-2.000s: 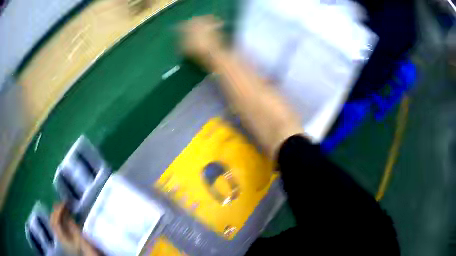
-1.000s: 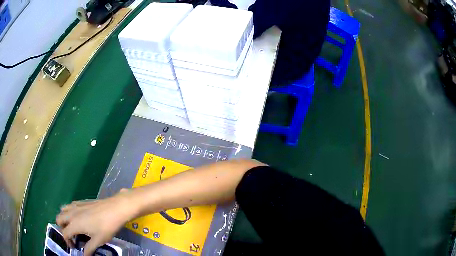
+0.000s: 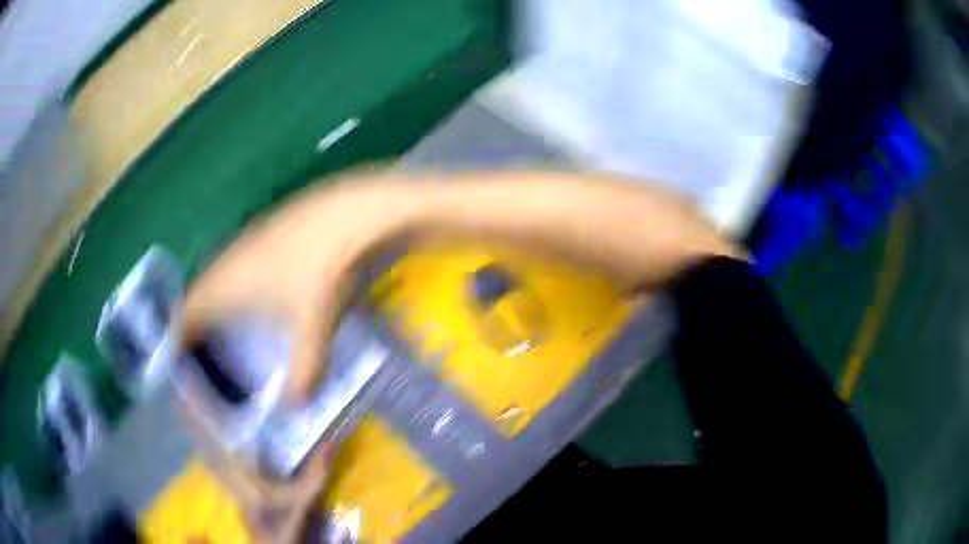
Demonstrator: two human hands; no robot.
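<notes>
The frame is blurred. A white tray (image 3: 345,374) is tilted over the film-covered cardboard (image 3: 468,409) at left of centre, with a black unit (image 3: 218,369) in its left part. My right hand (image 3: 287,255) arches over the tray from above, fingers at its left side and thumb over its face; blur hides whether it grips tray or unit. My left hand (image 3: 276,494) is around the tray's lower edge, fingers partly hidden beneath it.
Two blurred trays with dark contents, one nearer (image 3: 140,313) and one lower (image 3: 69,409), stand on the green belt (image 3: 271,159) at left. Tall white tray stacks (image 3: 659,96) stand upper right. A person in dark clothing (image 3: 866,64) and blue stools (image 3: 850,191) are beyond.
The view has turned and blurred. My left hand has come into view at the tray. My right hand remains over a tray, now farther up and right in the picture.
</notes>
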